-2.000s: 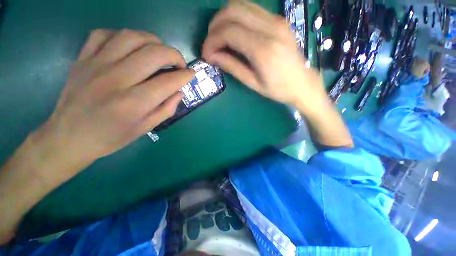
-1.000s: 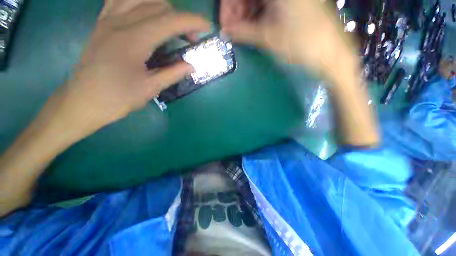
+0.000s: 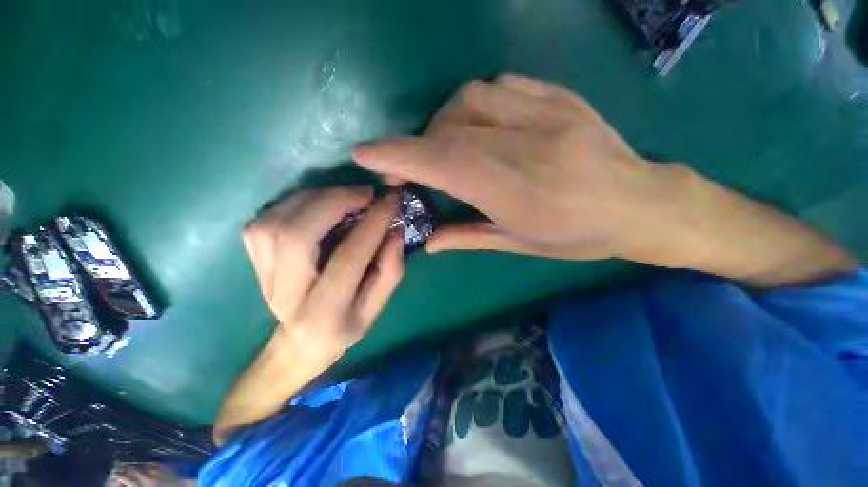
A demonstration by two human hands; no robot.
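An open phone body (image 3: 416,217) lies low over the green work surface in front of me, its silvery board partly showing. My left hand (image 3: 328,257) is closed on its left part, with fingertips over the board. My right hand (image 3: 533,171) is on its right side, palm down, with thumb and fingers spread around the phone's end. Most of the phone is hidden under my fingers. I cannot tell whether a small part is held at my fingertips.
Several open phone bodies (image 3: 100,266) lie side by side at the left. Black ribbed trays (image 3: 95,418) are at the lower left, with another person's hand (image 3: 143,475) at the bottom edge. A dark metallic part (image 3: 666,29) is at the top right. A small pale-tipped object (image 3: 828,14) is at the far top right.
The view has swung left, so the heap at right is gone and the phones at left show. My right hand has come down around the phone's end, and my left fingers now cover more of it.
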